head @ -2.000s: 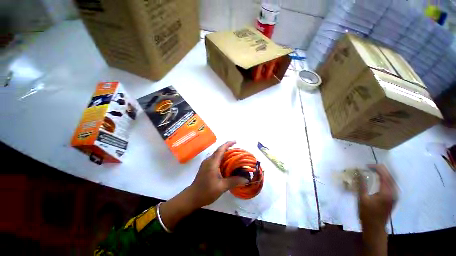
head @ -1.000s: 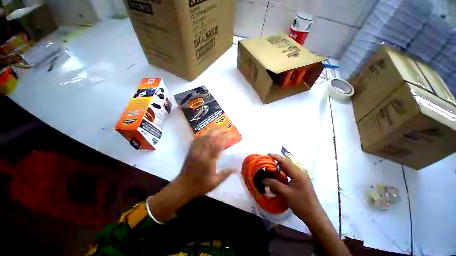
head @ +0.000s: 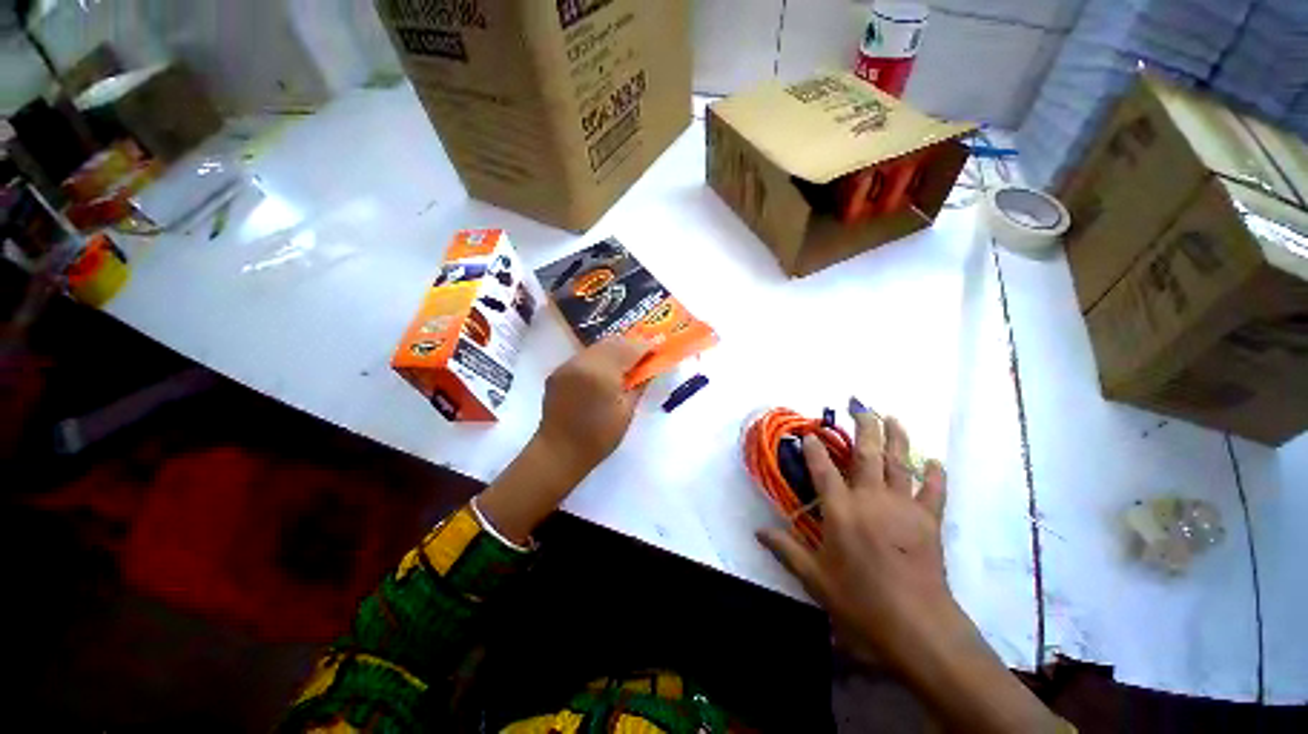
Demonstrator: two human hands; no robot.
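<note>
My left hand (head: 591, 409) grips the near orange end of a flat black and orange retail box (head: 617, 298), which is tilted a little. A small black piece (head: 686, 392), probably the box handle, shows just right of that end. My right hand (head: 878, 534) lies with fingers spread over a coiled orange cord (head: 775, 447) on the table. The palm and fingers hide part of the coil and its black fitting; whether the fingers grip it is unclear. Another retail box (head: 471, 327) stands to the left.
An open inner carton (head: 818, 144) with orange boxes inside is at the back, beside a tall carton (head: 574, 115). A tape roll (head: 1029, 218) and a closed carton (head: 1205, 273) are at right. Crumpled rubber bands (head: 1173, 532) lie near right. A bottle (head: 889, 50) stands by the wall.
My left hand has moved from above the table onto the flat box's near end. My right hand has gone from grasping the coil to lying spread over it. The black piece now shows.
</note>
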